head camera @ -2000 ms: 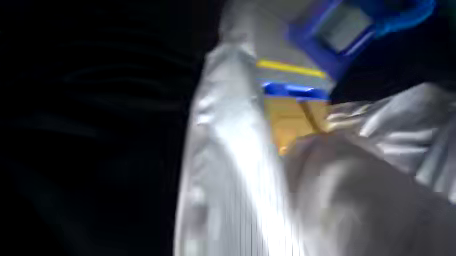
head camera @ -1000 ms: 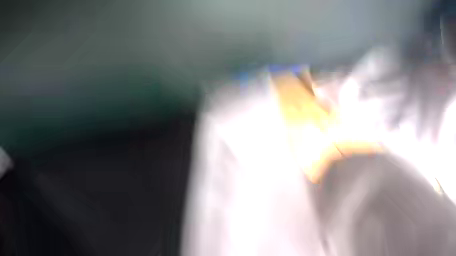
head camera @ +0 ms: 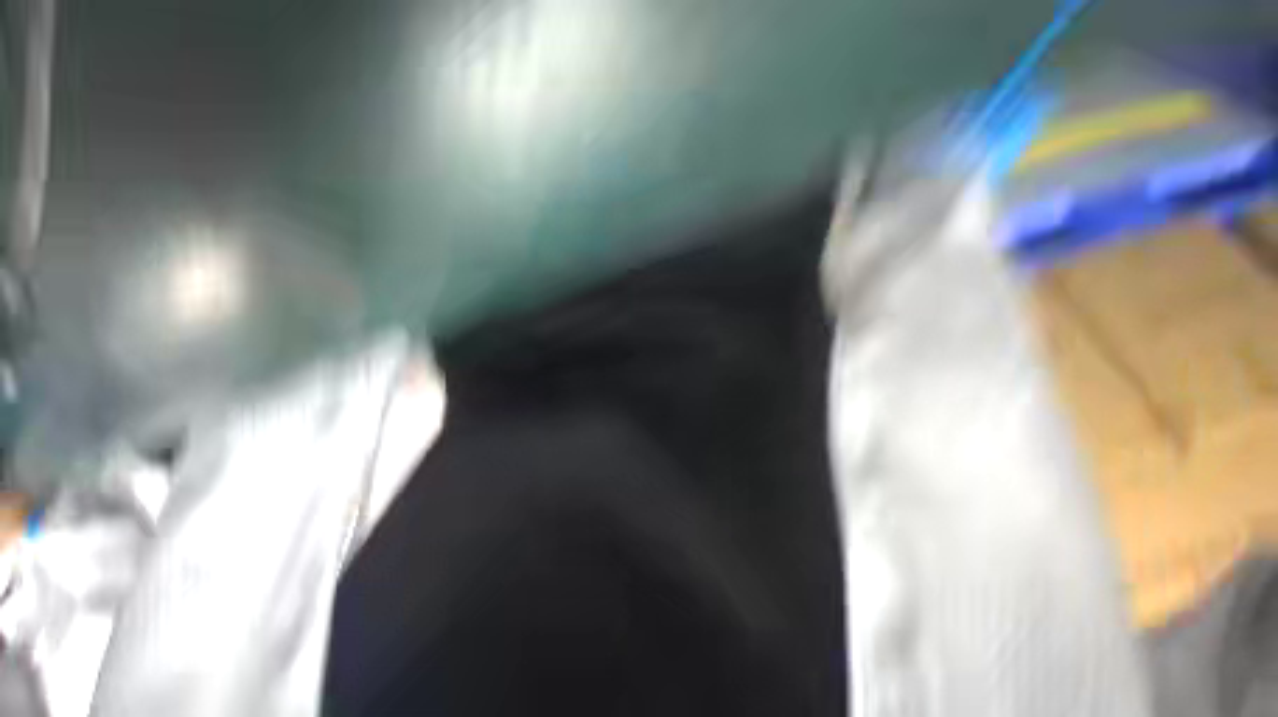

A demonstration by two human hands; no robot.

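The picture is strongly blurred and shows no held item. The front of a white smock hangs open, with its left panel [head camera: 252, 532] and right panel [head camera: 953, 462] on either side of dark clothing [head camera: 589, 518]. A small skin-toned patch, perhaps a hand, is cut off at the left edge beside a bit of blue and white cloth; whose it is and what it does cannot be told. No right hand can be made out.
A shiny green surface [head camera: 617, 182] with bright reflections spans the top. A thin blue cord [head camera: 1037, 63] runs at upper right. Below it are a blue bar [head camera: 1149, 203], a yellow stripe [head camera: 1121, 129] and a brown, carton-like surface [head camera: 1177, 378].
The view has swung, so the dark clothing now sits in the middle and the blue bar and brown surface lie farther right. More of the green surface shows, and the left smock panel has appeared.
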